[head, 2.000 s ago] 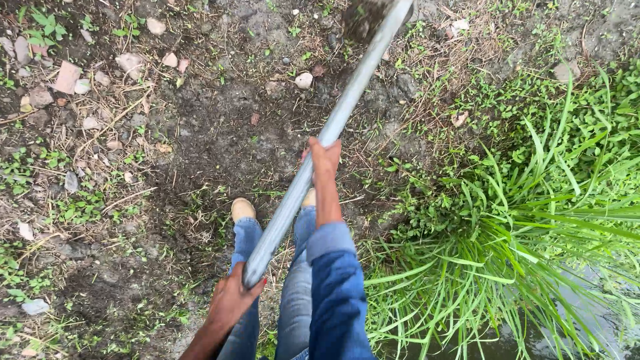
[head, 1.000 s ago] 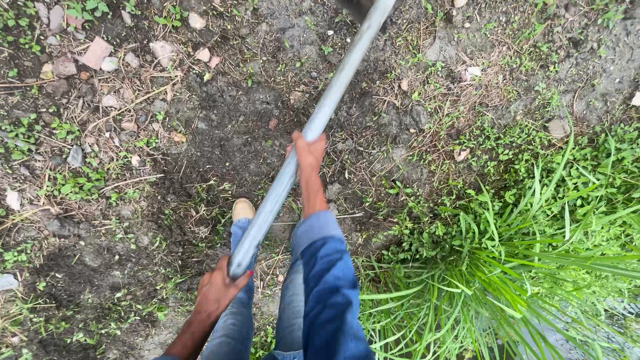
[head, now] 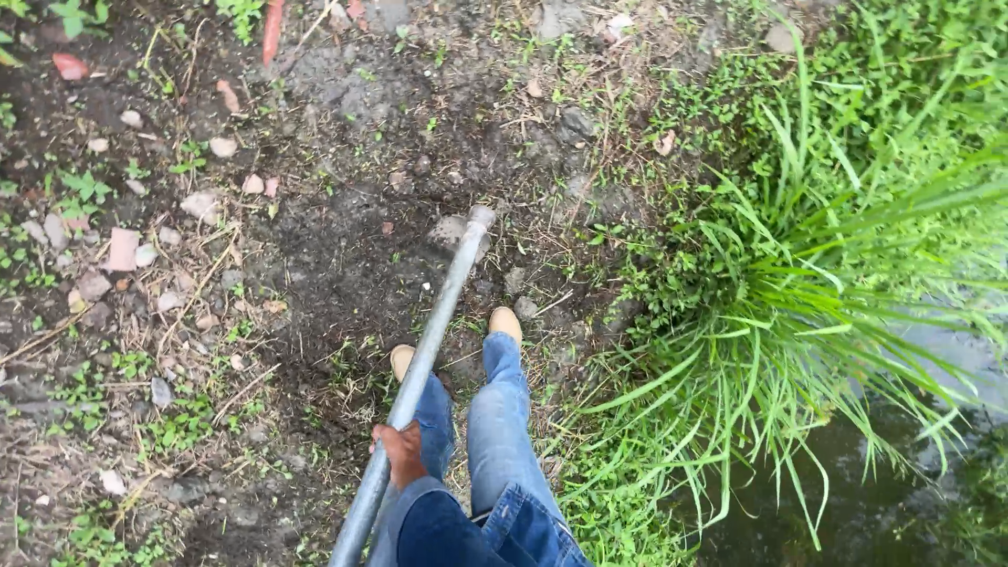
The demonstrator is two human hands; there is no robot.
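Observation:
My right hand (head: 402, 453), in a blue denim sleeve, is closed around the lower part of a long grey metal pole (head: 437, 323). The pole slants from the bottom edge up and to the right. Its far end, with a muddy collar, lies over the soil ahead of my boots. A rounded, mud-coloured piece (head: 453, 232) shows beside that end; whether it is a tool's blade or a stone I cannot tell. My left hand is out of view, and the pole's near end is cut off by the frame.
My tan boots (head: 505, 322) stand on damp, bare soil. Stones and brick pieces (head: 122, 250) are scattered on the left. On the right, a clump of long grass (head: 756, 315) overhangs dark water (head: 795, 488) at the bank's edge.
The pole's far end has come down from beyond the top edge to near my boots. My right hand has moved down towards my body. My left hand, earlier on the pole's near end, has left the view.

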